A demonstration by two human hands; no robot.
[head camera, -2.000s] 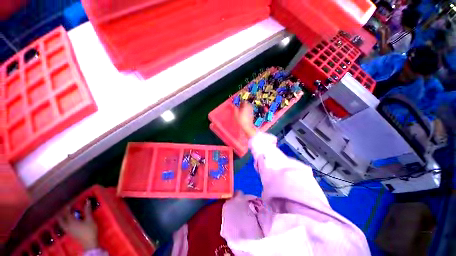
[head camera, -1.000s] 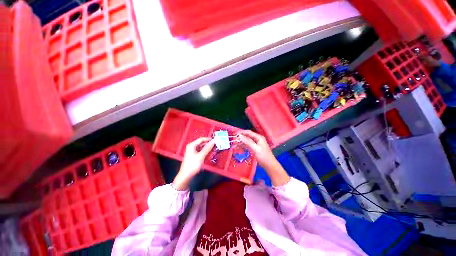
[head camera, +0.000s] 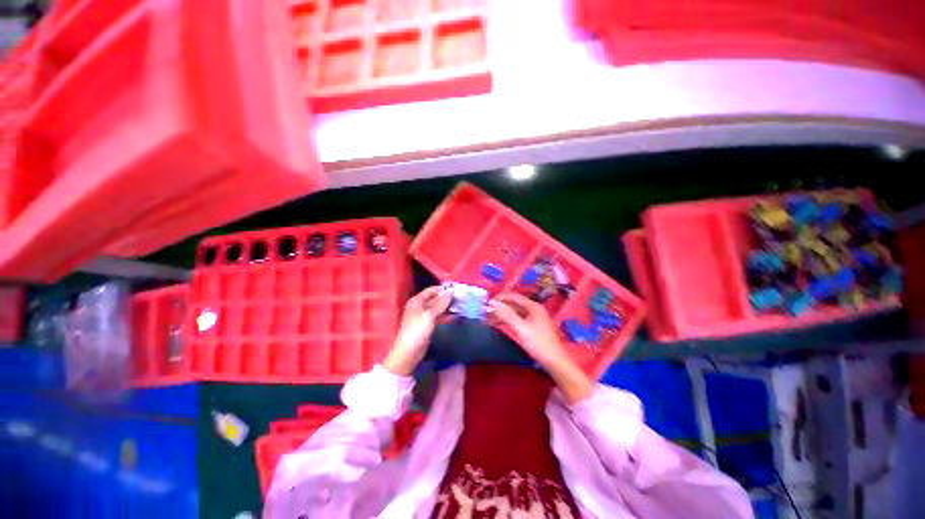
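Observation:
My left hand (head camera: 418,326) and my right hand (head camera: 527,322) meet in front of my chest, below the near edge of the four-compartment tray (head camera: 451,235). Between their fingertips they hold a small pale blue and white piece (head camera: 469,300), blurred, probably a clip with a unit. The four-compartment tray lies tilted, with blue, teal and other coloured clips in three sections; its upper left section shows bare red. The multi-cell tray (head camera: 296,314) is at left, with dark round units along its back row.
The clip tray (head camera: 696,266), heaped with coloured clips, is at right. Stacked red trays (head camera: 228,122) stand at upper left on the white shelf (head camera: 710,101). A clear plastic bag (head camera: 96,335) and small white-yellow bottle (head camera: 230,428) are at left. Machine parts (head camera: 801,411) show at lower right.
The view has swung left. Both hands still hold the piece, now just off the four-compartment tray's near edge instead of over it. That tray looks more tilted.

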